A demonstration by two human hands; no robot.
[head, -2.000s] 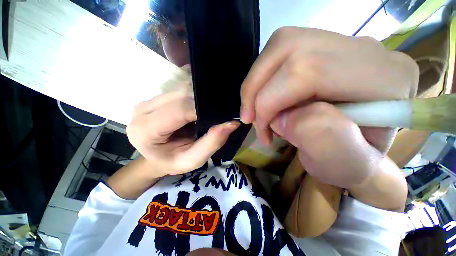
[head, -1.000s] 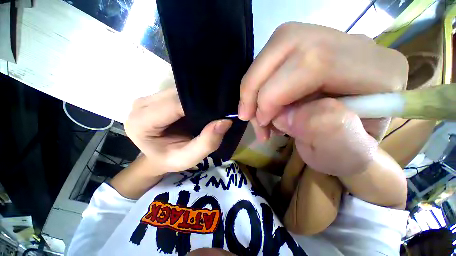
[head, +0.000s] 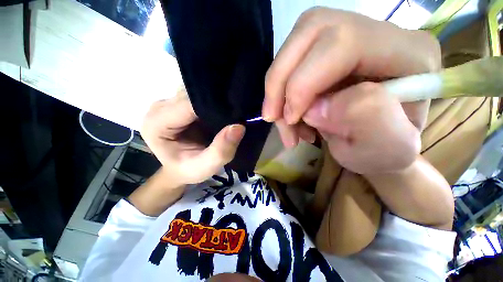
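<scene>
A long black band (head: 226, 55) runs down from the top edge of the picture to the wearer's chest. My left hand (head: 187, 143) grips the band from its left side, thumb on the front and fingers behind it. My right hand (head: 353, 93) holds a white-handled pick (head: 416, 87) with yellowish wrapping at its rear. The pick's thin bright metal tip shows between my right fingertips and the band's surface, just above my left thumb. Whether the tip is in the cloth or only touching it, I cannot tell. No thread can be made out.
A white table (head: 99, 60) with a shiny plate lies behind the band at upper left. Tan cloth (head: 350, 220) hangs below and right of my right hand. Black cloth (head: 38, 143) hangs at the left. A white cable loop (head: 107, 142) shows beside it.
The band's upper part has shifted left in view. The right hand and pick have moved up a little, the handle's rear tilting upward. More of the metal tip shows. The left grip stays.
</scene>
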